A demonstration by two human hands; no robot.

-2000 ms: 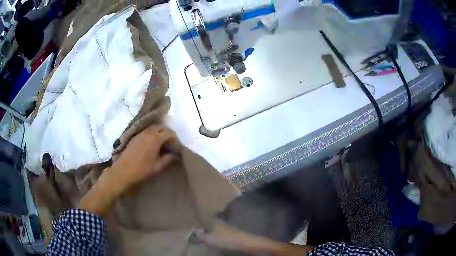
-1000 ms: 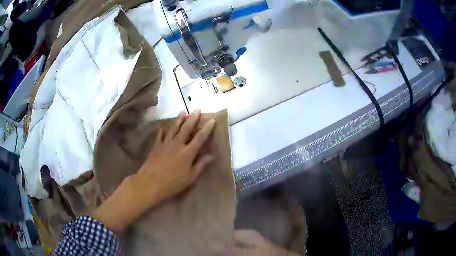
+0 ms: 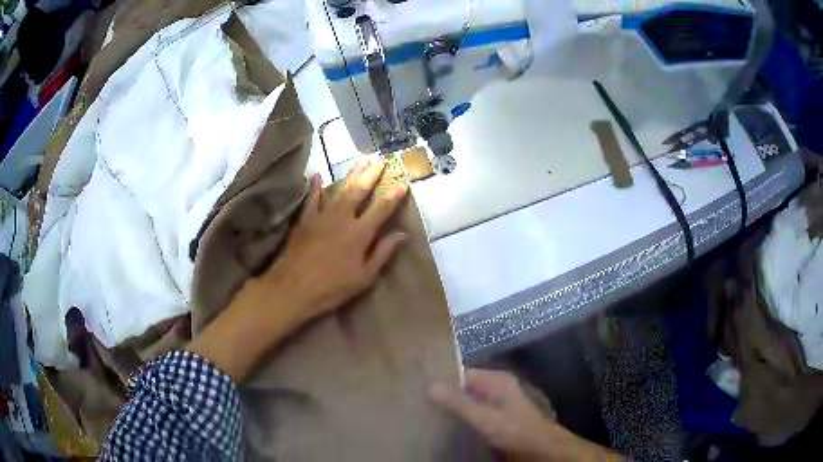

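Brown shell fabric (image 3: 361,361) lies flat from the needle area of the white sewing machine (image 3: 397,90) down over the table's front edge. Its right edge shows a thin white line. My left hand (image 3: 338,239) lies flat on it, fingers spread, fingertips close to the presser foot (image 3: 394,144) and the yellow edge guide (image 3: 419,163). My right hand (image 3: 496,401) pinches the fabric's right edge at the bottom, below the table edge. The white quilted panel (image 3: 135,180) lies heaped at left, joined by brown folds. Whether the fabric is under the foot is hidden.
A brown tab (image 3: 612,153) is stuck on the machine bed. A black cord (image 3: 663,189) crosses the table at right, near snips and a pink-blue pen (image 3: 699,159). A ruler strip (image 3: 550,311) runs along the front edge. A brown and white pile (image 3: 785,307) is at far right.
The brown fabric has been spread flat and its top edge moved up to the needle area. My left hand has moved up with it. My right hand has come into clearer view at its edge.
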